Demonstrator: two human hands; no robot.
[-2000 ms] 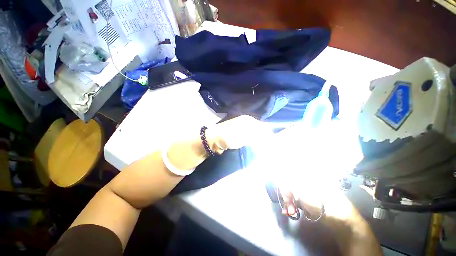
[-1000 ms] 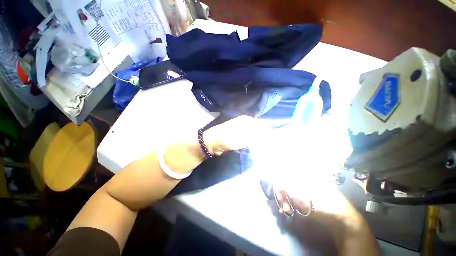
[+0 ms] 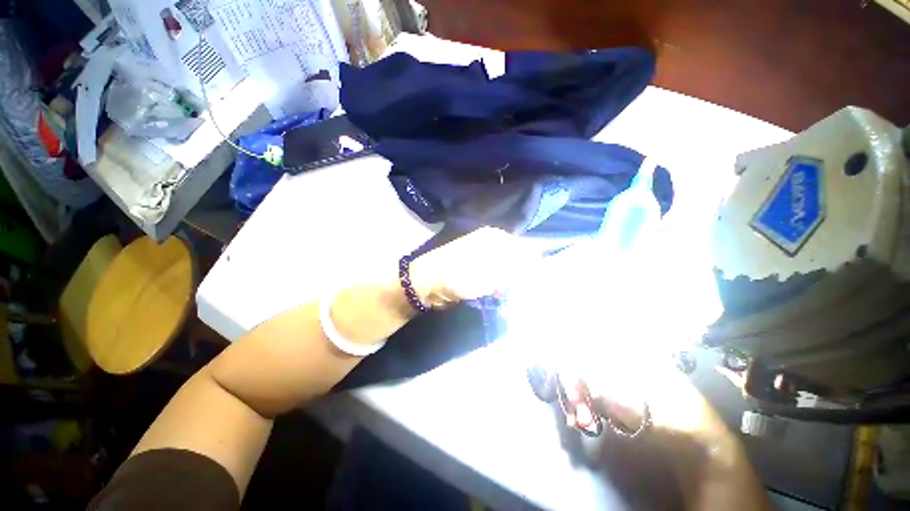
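The dark navy garment (image 3: 449, 110) lies bunched across the back of the white table, and part of it hangs under my left forearm. My left hand (image 3: 484, 261) rests at the garment's near part; its fingers vanish in the lamp glare, so its grip is hidden. My right hand (image 3: 624, 399) is at the lower centre, partly washed out. It holds small scissors (image 3: 589, 423), with the handle loops around its fingers. The blades and whatever they touch are lost in glare.
The beige-grey sewing machine head (image 3: 813, 240) stands at right. A black smartphone (image 3: 317, 145) lies at the table's far left, with a cable. Papers (image 3: 269, 45) and plastic bags fill the side shelf. A round wooden stool (image 3: 142, 304) stands at left.
The view shifted slightly left and back again, moving the whole scene in the picture. Both hands keep nearly the same place; the scissors remain in my right hand.
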